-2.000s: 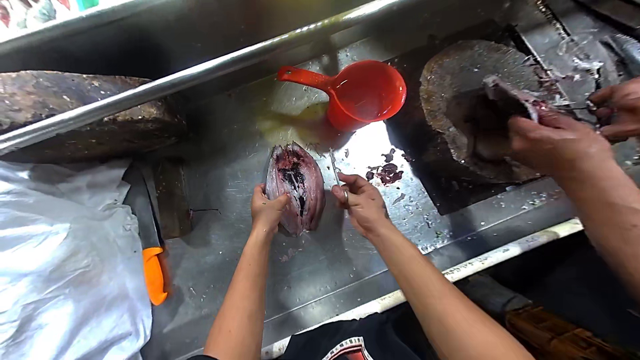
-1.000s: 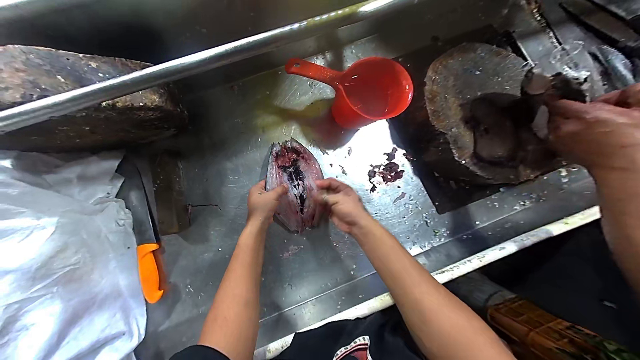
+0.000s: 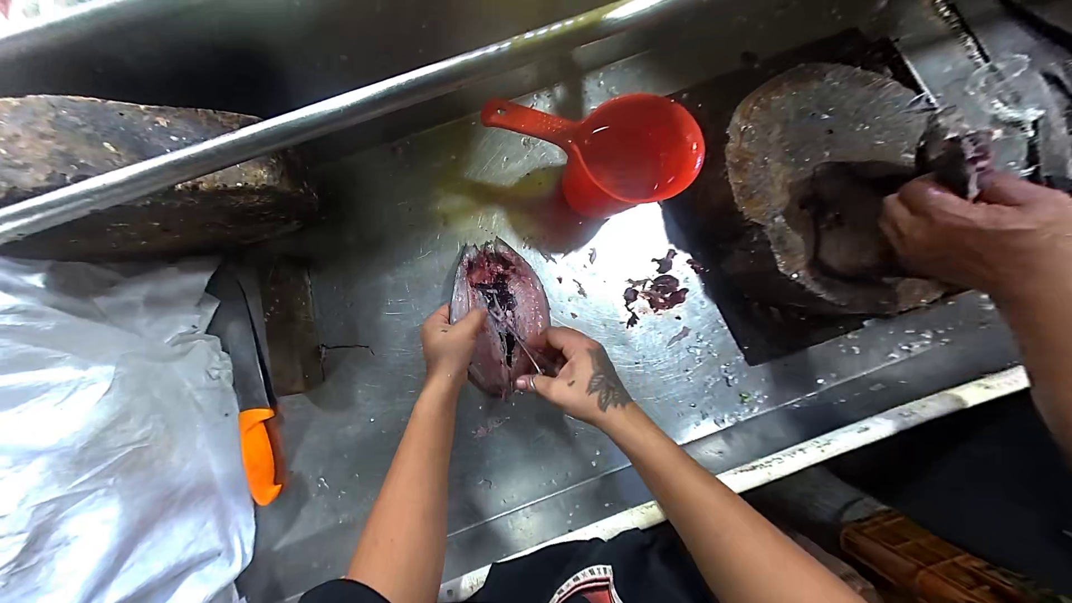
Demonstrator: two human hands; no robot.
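Observation:
A fish (image 3: pixel 528 306), headless as far as I can tell and split open, lies on the steel counter in front of me, its dark and red cavity facing up. My left hand (image 3: pixel 453 339) grips its left edge, thumb over the flesh. At the fish's lower right, my right hand (image 3: pixel 574 373) holds a thin metal tool (image 3: pixel 521 342), whose tip reaches into the cavity; its exact kind is hard to tell. Dark red scraps (image 3: pixel 659 293) lie on the steel to the right of the fish.
A red plastic dipper (image 3: pixel 636 155) stands behind the fish. On the left are an orange-handled knife (image 3: pixel 260 452), white plastic sheeting (image 3: pixel 109 419) and a worn block (image 3: pixel 126 151). To the right, a co-worker's hand (image 3: pixel 971 226) holds a fish piece over a round chopping block (image 3: pixel 804 126).
The thin tool in my right hand now lies across the cavity; two seconds ago it pointed up beside the fish. The co-worker's hand has shifted over the block.

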